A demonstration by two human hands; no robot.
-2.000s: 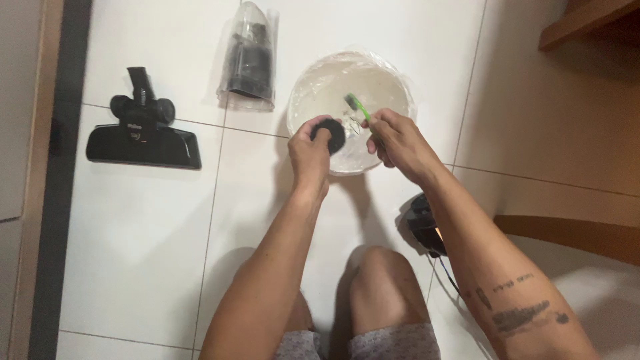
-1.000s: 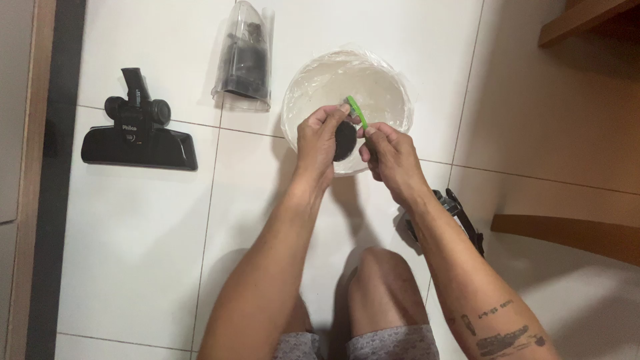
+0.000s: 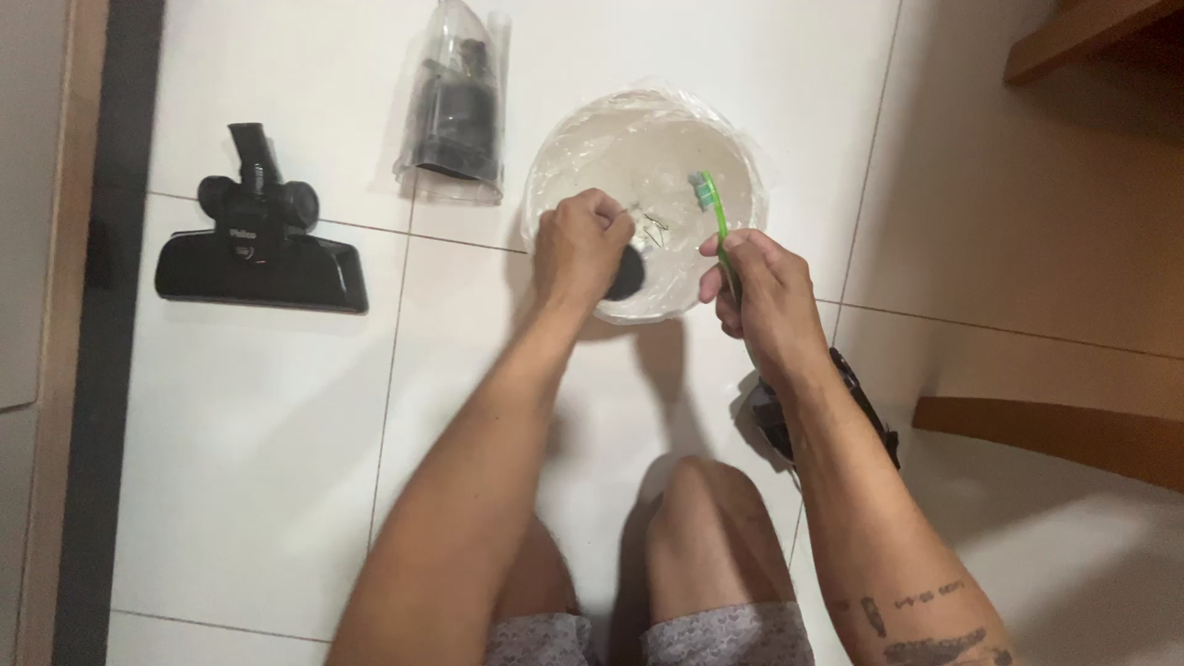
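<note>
My left hand (image 3: 581, 248) is over the left part of a round bin lined with a clear plastic bag (image 3: 754, 185). A round black part (image 3: 628, 274) shows beneath its fingers, partly hidden by the hand, which seems to hold it. In my right hand (image 3: 763, 277), at the bin's right edge, is a green toothbrush (image 3: 720, 208), its bristled head pointing up and away over the bin. Small thin scraps (image 3: 655, 228) lie inside the bin between the two hands.
A black vacuum floor head (image 3: 262, 264) lies on the tiles at left. Near the bin's upper left is a transparent dust container (image 3: 455, 116) with dark parts inside. A black device (image 3: 777, 421) is partly behind my right forearm. Brown wooden furniture (image 3: 1045, 430) stands at right.
The toothbrush, which was against the black part one second ago, is now apart from it, to the right with my right hand. My left hand has turned, its back now facing up.
</note>
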